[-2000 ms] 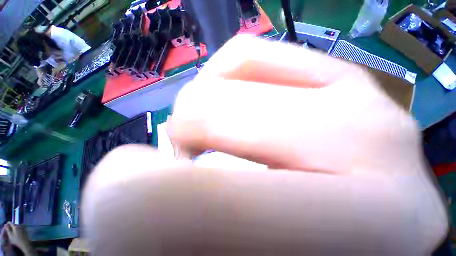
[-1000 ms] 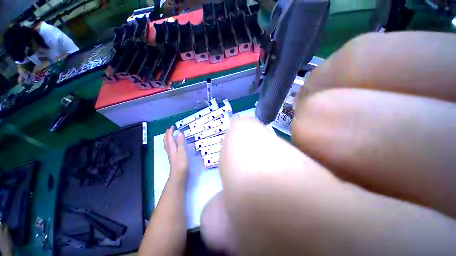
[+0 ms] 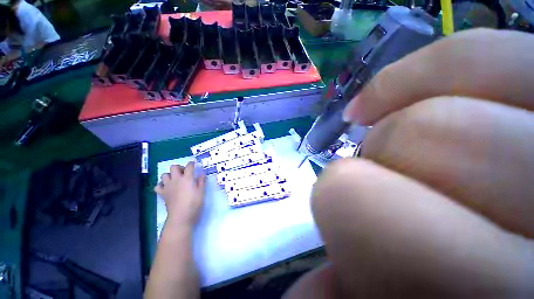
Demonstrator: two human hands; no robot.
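Note:
Several white-looking channel housings (image 3: 252, 175) with small dark holes lie in a staggered row on the white sheet (image 3: 252, 236). My left hand (image 3: 181, 190) is at their left ends, palm down with fingers a little apart; whether its fingertips touch a housing is unclear. My right hand (image 3: 433, 152) is very large and close to the camera at the right, its fingers curled round the grey electric screwdriver (image 3: 363, 70). The screwdriver tilts down to the left, its thin bit above the sheet, right of the housings and not touching them. The right palm is cut off.
A black tray (image 3: 126, 239) with black strips is at the left. A raised ledge with a red mat (image 3: 234, 84) behind the housings holds rows of black bracket assemblies (image 3: 249, 52). A feeder-like device (image 3: 345, 149) is partly hidden behind the screwdriver. A person is at the upper left.
The view has shifted, showing more of the sheet. The screwdriver appears more tilted, with its bit now visible. My left hand remains at the housings' left ends, its fingers now more bent.

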